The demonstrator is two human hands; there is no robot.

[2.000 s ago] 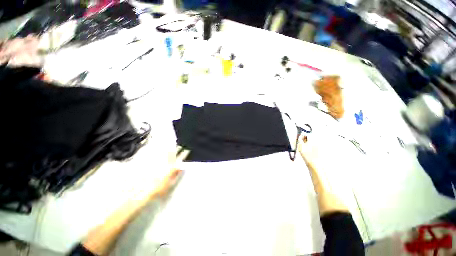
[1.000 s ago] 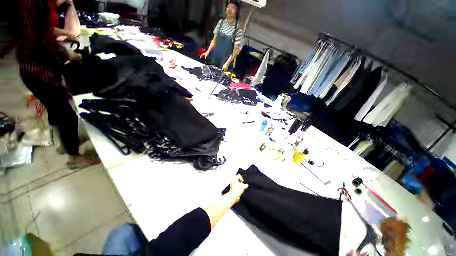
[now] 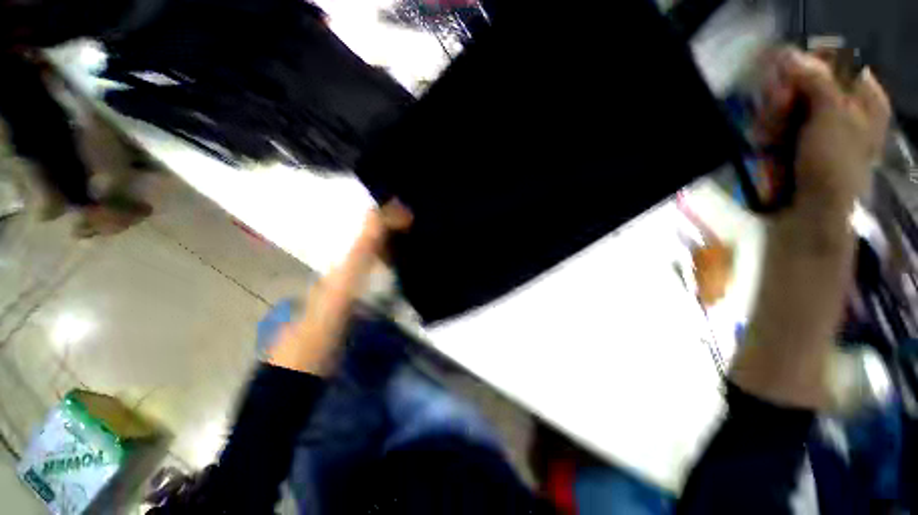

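Observation:
A black garment (image 3: 554,161) is held up above the table in front of me, its flat face towards the camera. My left hand (image 3: 347,277) is at the garment's left edge, its fingertips against the cloth; it is blurred. My right hand (image 3: 825,121) is raised at the garment's right end, fingers curled around a dark hanger part (image 3: 762,191) beside the cloth. Whether snips are in the right hand cannot be told.
A pile of black garments (image 3: 252,80) lies on the whitish table (image 3: 564,352) at the upper left. A brown furry piece (image 3: 713,270) is at the right. A green-and-white box (image 3: 75,458) stands on the floor. A person's legs (image 3: 60,151) show at far left.
The garment has gone from lying on the table to being held up close to the camera. My right hand is now raised high at its right end. The view has turned down towards the floor.

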